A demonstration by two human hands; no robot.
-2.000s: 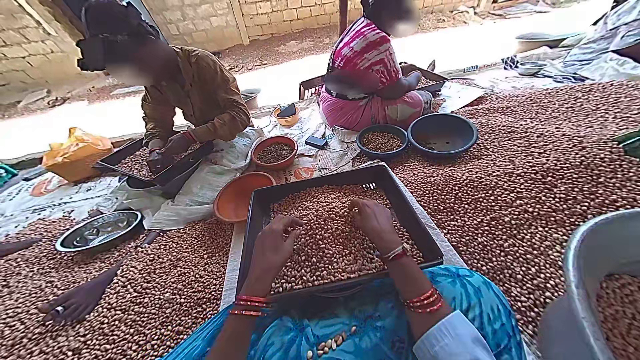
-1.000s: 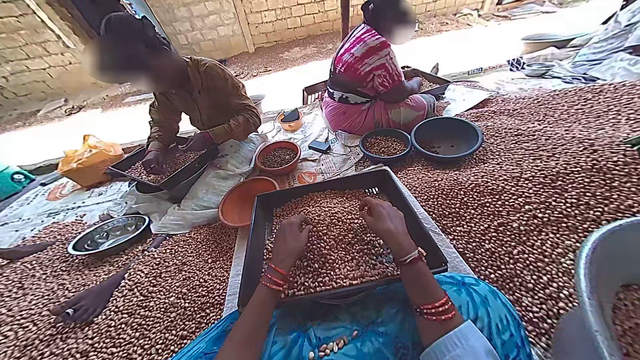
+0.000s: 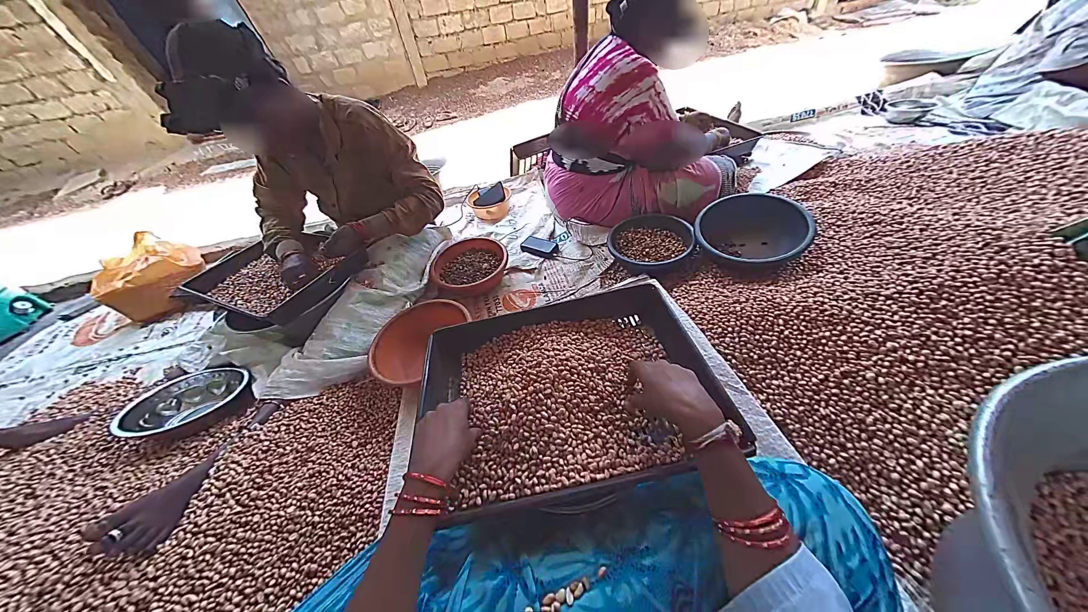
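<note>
A black plastic crate tray lies in front of me, holding a layer of brown shelled nuts or seeds. My left hand rests at the tray's left side, its fingers at the edge of the nuts; whether it holds any is hidden. Over the right part of the tray is my right hand, fingers curled down at the nuts, their tips hard to make out. A few paler nuts lie on the blue cloth over my lap.
Nuts cover the ground on both sides. An orange bowl touches the tray's left; dark basins stand beyond it. A metal tub is at right, a steel plate at left. Two people sit ahead with trays.
My left hand has moved left, from over the nuts to the tray's left side. My right hand has shifted a little within the tray's right part.
</note>
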